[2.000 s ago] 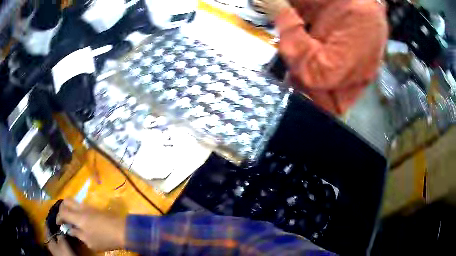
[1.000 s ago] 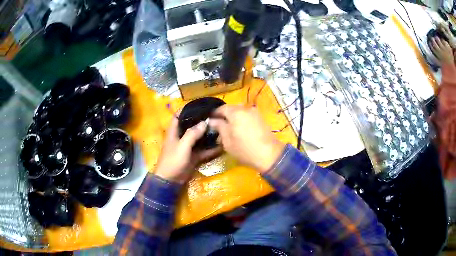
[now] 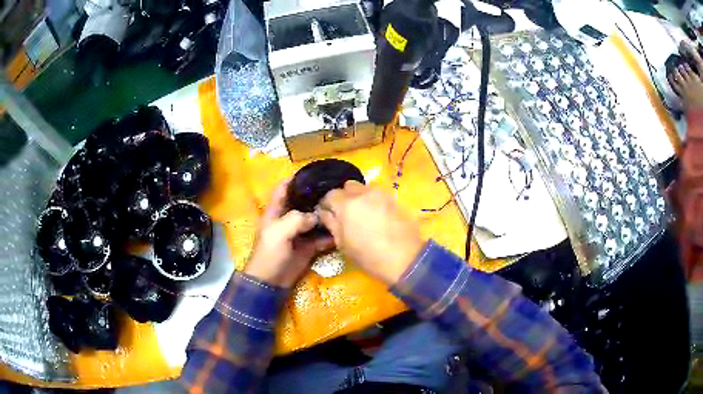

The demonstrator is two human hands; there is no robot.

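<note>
A glossy black round housing [image 3: 324, 178] is held above the orange-yellow bench covering in front of me. My left hand [image 3: 282, 240] grips its left and lower side. My right hand [image 3: 370, 228] is at its right side, fingers bent in over the opening beside the left thumb. The fingers hide most of the inside, and I cannot tell what small part the right fingertips hold. The black electric screwdriver [image 3: 401, 61] stands upright beside the white-grey screw feeder [image 3: 320, 77], beyond the housing.
Black housings [image 3: 181, 240] are piled at left. A clear bag of silvery screws [image 3: 245, 96] lies left of the feeder. Loose wired parts [image 3: 455, 115], a thick black cord [image 3: 482, 138] and a blister tray [image 3: 586, 154] lie at right. A black bin [image 3: 640, 308] is at lower right. Another person's hand [image 3: 686, 81] shows at far right.
The view has swung left since two seconds ago, bringing both hands and the housing to the centre. Over the last second, the right fingers have stayed at the housing, with only small shifts.
</note>
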